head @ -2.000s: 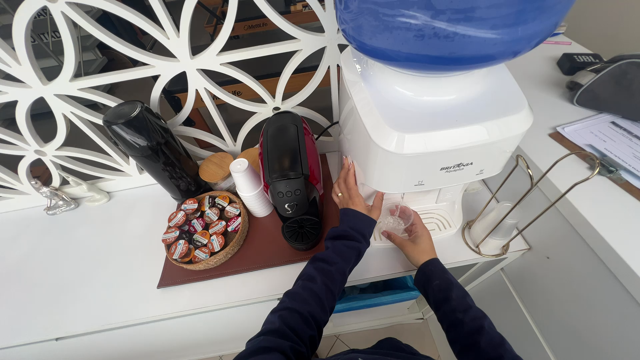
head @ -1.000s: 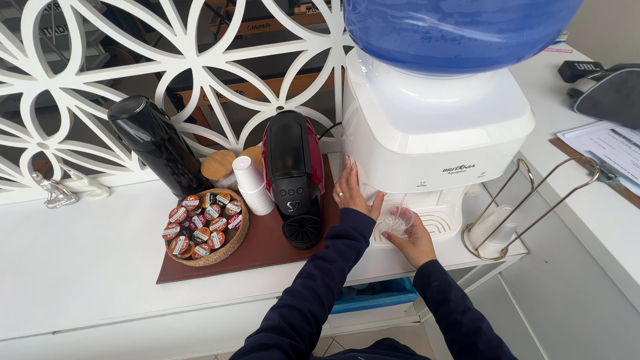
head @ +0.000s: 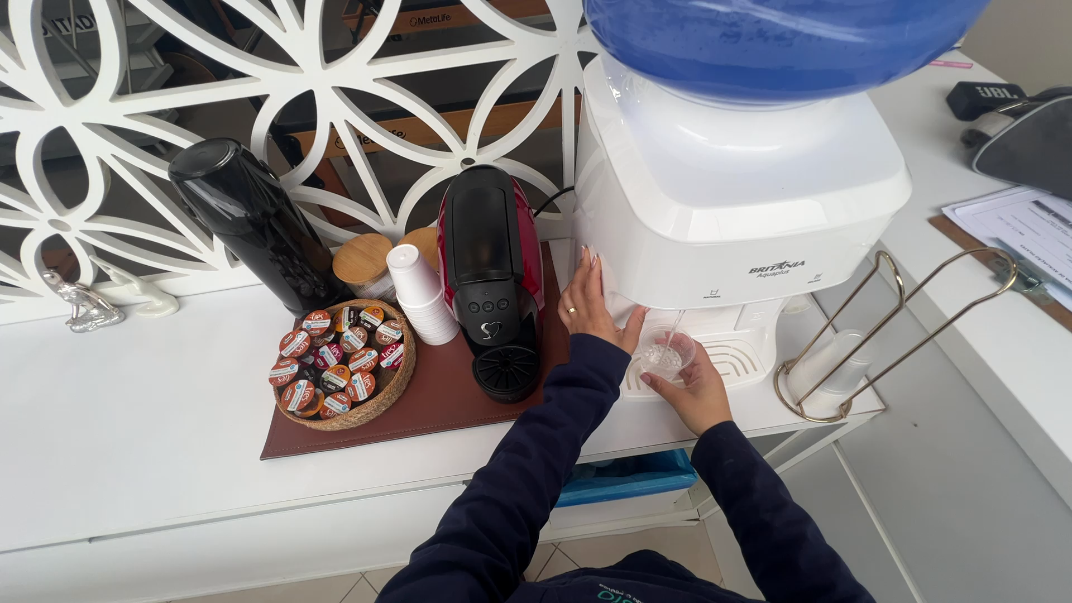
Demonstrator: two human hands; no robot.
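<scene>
My right hand (head: 697, 392) holds a clear plastic cup (head: 667, 352) under the spout of a white Britânia water dispenser (head: 737, 193). A thin stream of water runs down into the cup, which has some water in it. My left hand (head: 596, 308), with a ring on one finger, lies against the dispenser's lower left side; its fingers are apart and the thumb points toward the spout. The drip tray (head: 733, 360) is just below and behind the cup. A blue water jug (head: 787, 42) sits on top of the dispenser.
Left of the dispenser, a capsule coffee machine (head: 490, 285), stacked white cups (head: 423, 297) and a basket of capsules (head: 402, 377) stand on a brown mat (head: 452, 402). Behind are a black thermos (head: 251, 226) and a white lattice (head: 327, 75). At right is a wire cup holder (head: 825, 335).
Both hands have stayed in nearly the same place, the right one still holding the cup. The camera view has shifted slightly.
</scene>
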